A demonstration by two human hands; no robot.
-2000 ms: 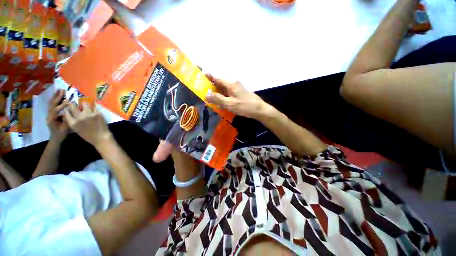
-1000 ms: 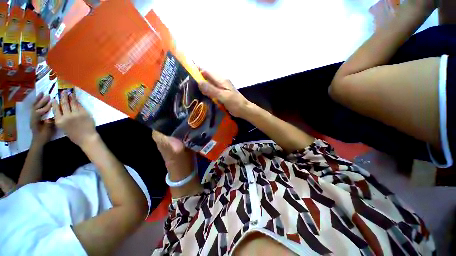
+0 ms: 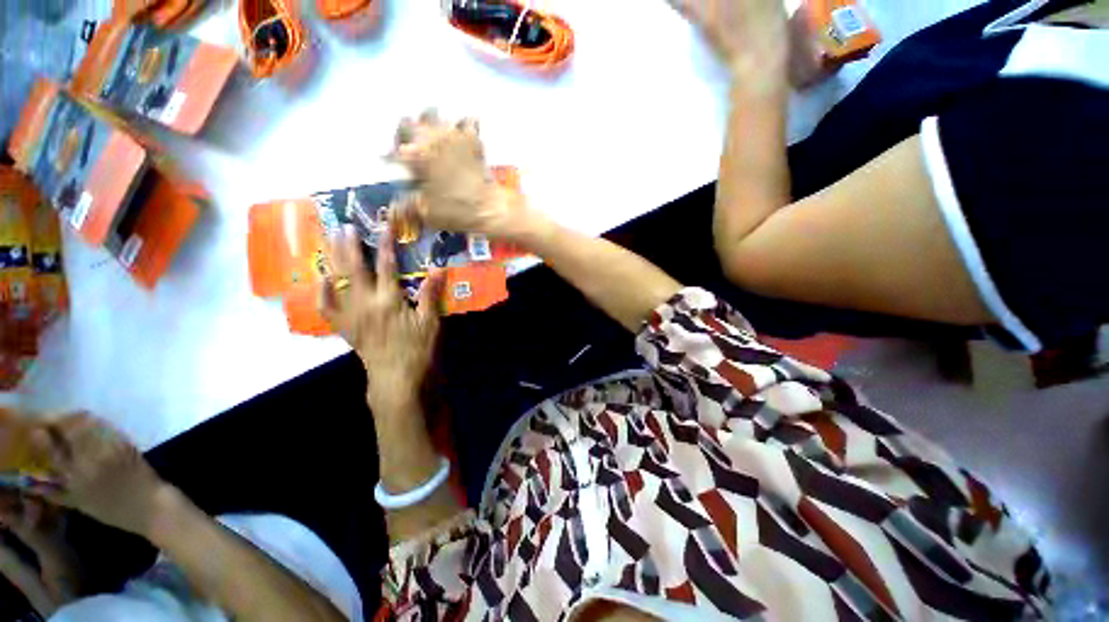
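The retail carton (image 3: 277,248) lies on the white tabletop near its front edge. It is orange with a dark grey picture panel. My left hand (image 3: 384,318) lies over its front part with the fingers spread, palm down. My right hand (image 3: 452,180) is over the upper right part of the carton. It is slightly blurred, and its fingers are bent. Whether it grips anything cannot be told. My two hands hide the middle of the carton.
An orange cord coil with black parts (image 3: 525,30) lies at the back, another coil (image 3: 270,39) further left. Cartons (image 3: 83,164) lie at left. A neighbour's hands (image 3: 91,468) are at lower left. Another person's arm (image 3: 756,146) and a small orange box (image 3: 839,27) are at right.
The carton, held up and tilted before, now lies on the tabletop. My left hand has moved onto it with spread fingers. My right hand has moved left. The view has shifted, showing more coils and cartons.
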